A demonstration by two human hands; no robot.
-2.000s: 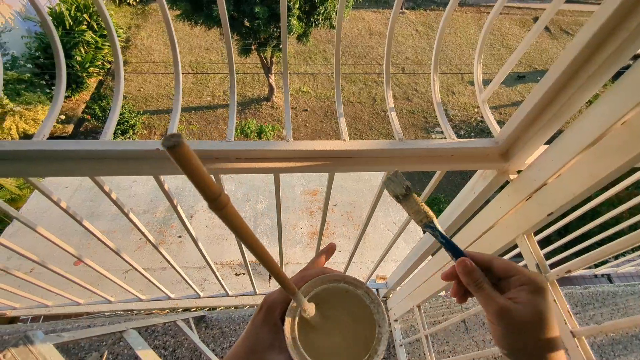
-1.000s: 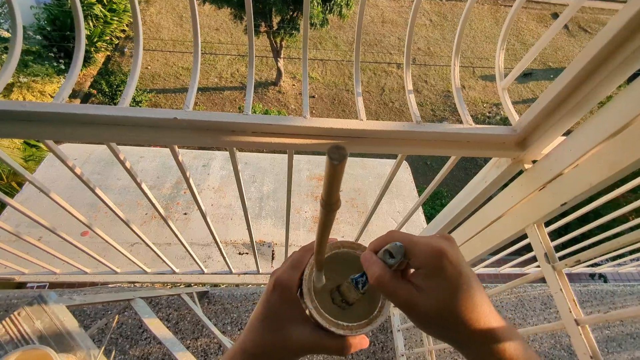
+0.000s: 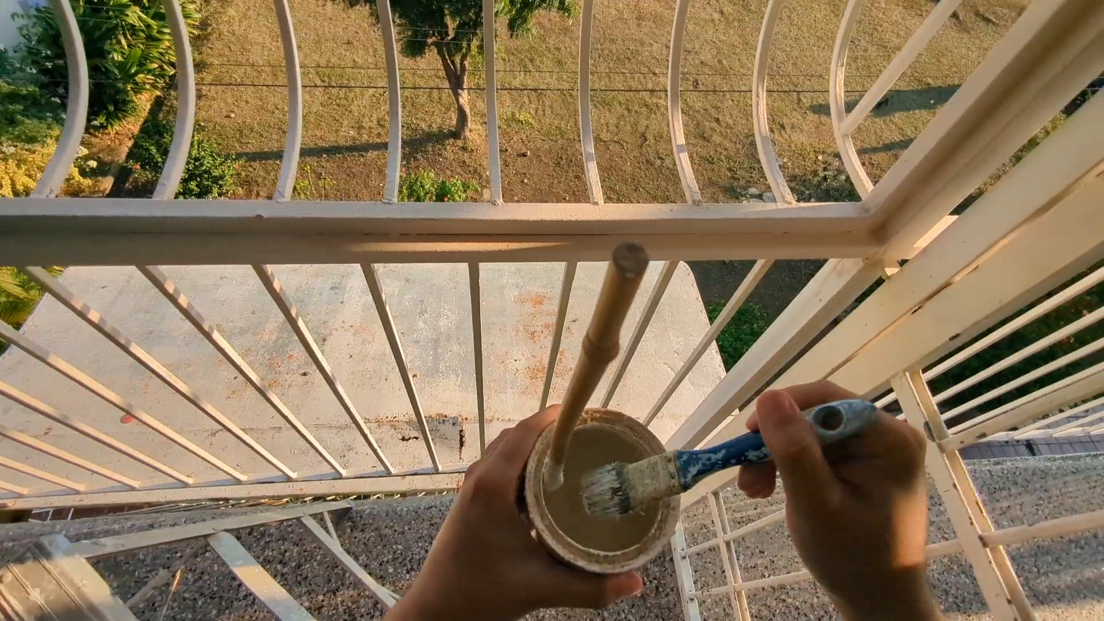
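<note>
My left hand is wrapped around the side of a round paint pot that holds greyish-beige paint. A bamboo stick stands tilted in the pot, its lower end in the paint near the left rim. My right hand grips the blue, paint-spattered handle of a paintbrush. The brush's whitish bristles are over the paint inside the pot; whether they touch it I cannot tell. Just beyond the stick's top runs the painted metal rail of a railing.
Curved bars rise above the rail, and straight bars run below it. A pale slab lies beyond. At right is a metal grille with thick beams. Metal struts and a speckled floor are at the bottom.
The brush was held away from the pot at the right, then its bristles went down into the pot. Now its handle leans out to the right, with my right hand farther from the pot's rim.
</note>
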